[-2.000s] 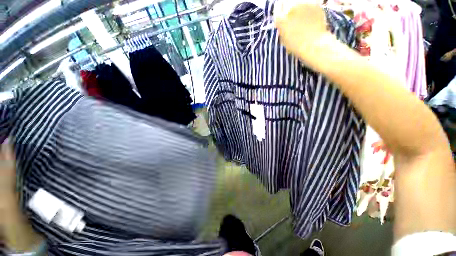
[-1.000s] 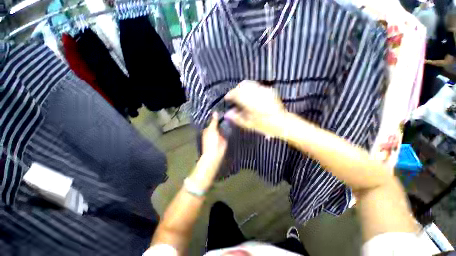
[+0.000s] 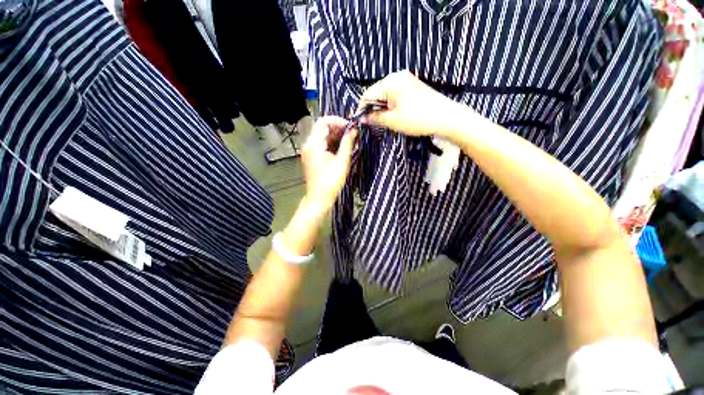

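A navy-and-white striped garment (image 3: 502, 54) hangs in front of me, with plain black bands across its middle and a white hang tag (image 3: 443, 166). My left hand (image 3: 328, 154) and my right hand (image 3: 405, 108) meet at its left side. Both pinch a small part of the striped fabric, which looks like a sleeve cuff (image 3: 357, 118), between the fingertips. The fingers hide most of the cuff, and no button can be made out. A dark bit shows at my right fingers; I cannot tell if it is fabric or a tool.
More striped garments (image 3: 162, 146) hang close on the left, with a white tag (image 3: 89, 212) and a printed label (image 3: 133, 250). Black garments (image 3: 258, 62) hang behind. A floral garment (image 3: 671, 69) and a blue plastic item (image 3: 650, 248) are at the right. My shoe shows on the floor below.
Both hands have stayed together at the garment's left side and now pinch the fabric higher in the view. The garment looks closer, and the striped garments on the left reach further in.
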